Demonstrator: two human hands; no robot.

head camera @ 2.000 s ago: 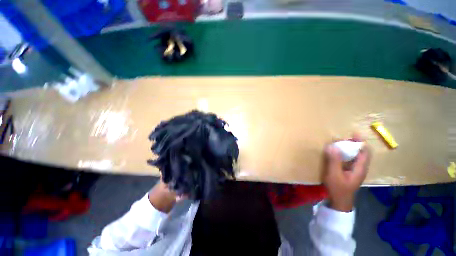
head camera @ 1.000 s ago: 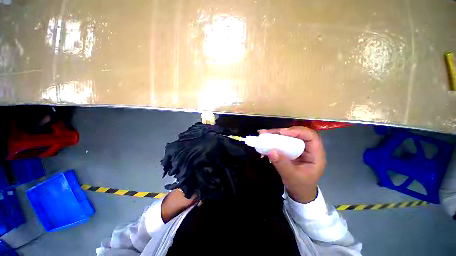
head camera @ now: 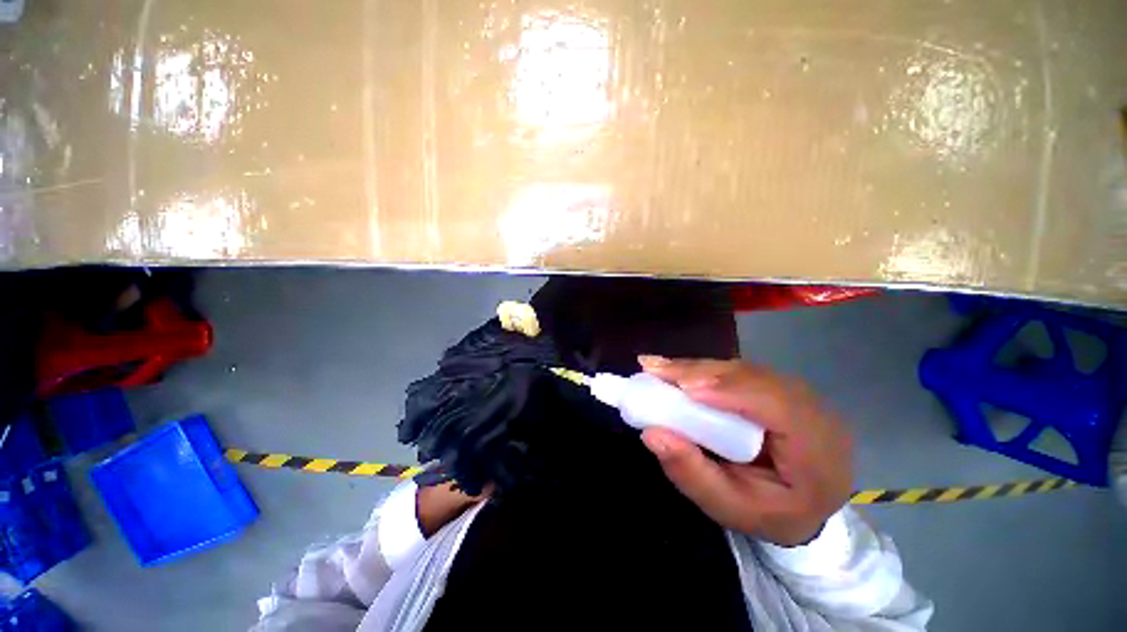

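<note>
The black shaggy workpiece (head camera: 476, 401) is held over my lap, below the bench edge. A pale piece (head camera: 518, 319) pokes out at its top. My left hand (head camera: 447, 504) is under the workpiece and mostly hidden by it; its fingers do not show, but it supports the piece. My right hand (head camera: 760, 451) grips the white glue bottle (head camera: 692, 417), tilted with its thin yellowish nozzle pointing left. The nozzle tip is at the right side of the black strips; whether it touches them is hard to tell.
The tan taped bench (head camera: 692, 148) spans the top of the view, its front edge just beyond the workpiece. Below it are a red stool (head camera: 118, 352) and blue crate (head camera: 173, 491) at left, and a blue stool (head camera: 1026, 383) at right. Yellow-black tape (head camera: 321, 465) crosses the grey floor.
The view has tilted down from belt and bench to my lap. My right hand has brought the glue bottle from above the bench to the workpiece, then slightly lower. The workpiece's pale part now shows.
</note>
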